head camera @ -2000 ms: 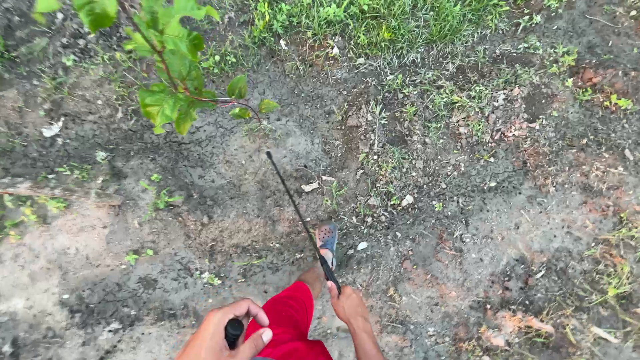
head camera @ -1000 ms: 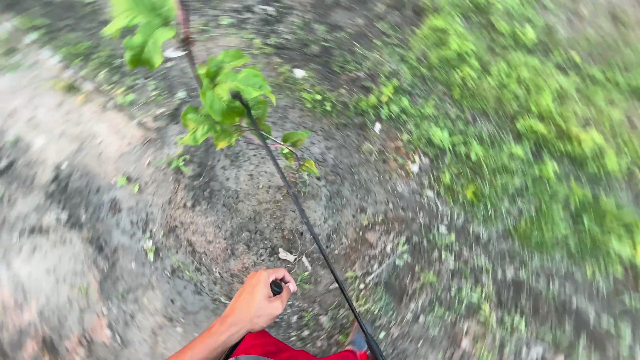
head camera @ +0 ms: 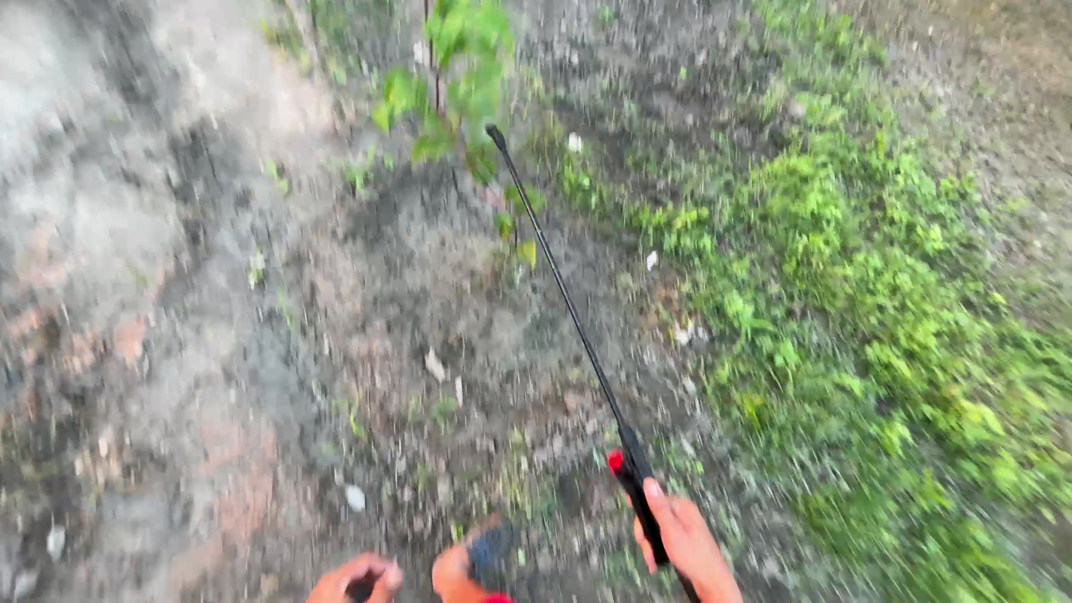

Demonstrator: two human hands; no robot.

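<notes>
My right hand (head camera: 691, 540) is closed around the black handle of a sprayer wand (head camera: 578, 318), which has a red part near the grip. The thin black wand slants up and left, its nozzle tip beside the green leaves of a leafy branch (head camera: 473, 92). At the bottom edge my left hand (head camera: 356, 579) is curled around a dark handle, mostly out of frame. What that handle belongs to is hidden.
A foot in a dark shoe (head camera: 488, 548) stands on the bare, dry soil between my hands. Low green weeds (head camera: 837, 251) spread along the right side. Pale bits, perhaps dry leaves or stones (head camera: 435, 365), lie scattered on the ground. Much is motion-blurred.
The view has shifted and turned, with more weeds on the right. My right hand, out of frame one second ago, shows again with the wand. My left hand sits lower in view, still on the dark handle.
</notes>
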